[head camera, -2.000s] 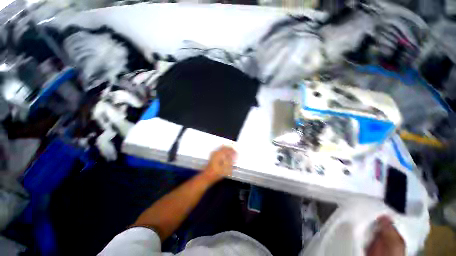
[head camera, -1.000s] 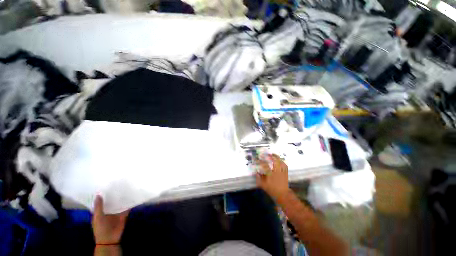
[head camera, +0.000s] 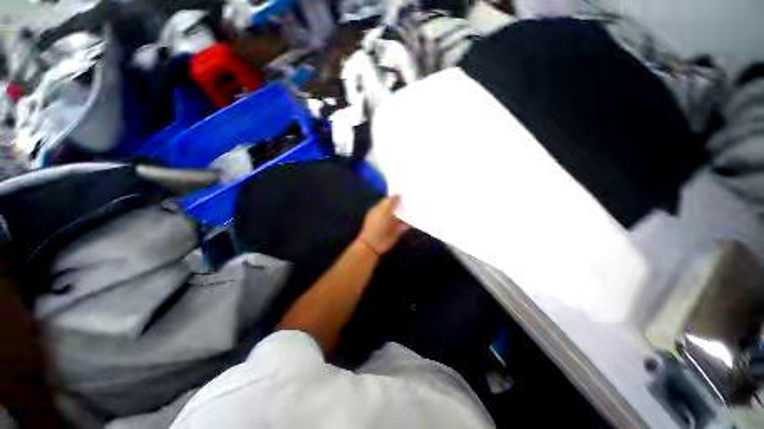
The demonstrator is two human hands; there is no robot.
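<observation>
A white fabric panel [head camera: 503, 201] lies across the table and reaches past its front edge at the left. My left hand [head camera: 384, 226] is at that near left corner, with the corner between thumb and fingers. A black fabric panel [head camera: 586, 109] lies flat behind the white one, along its far edge. The overlock machine [head camera: 725, 306] is cut off at the lower right, blurred, with its metal plate showing. My right hand is out of the picture.
A blue crate [head camera: 243, 134] stands beyond my left arm, with a red object [head camera: 224, 74] behind it. A dark rounded shape [head camera: 301, 205] is beside my left hand. Grey fabric [head camera: 151, 293] is heaped at the left. The table's front edge [head camera: 553, 339] runs diagonally to the lower right.
The view has swung left, bringing the crate and grey heap into sight. My left hand remains at the white panel's corner. My right hand and the phone have left the picture.
</observation>
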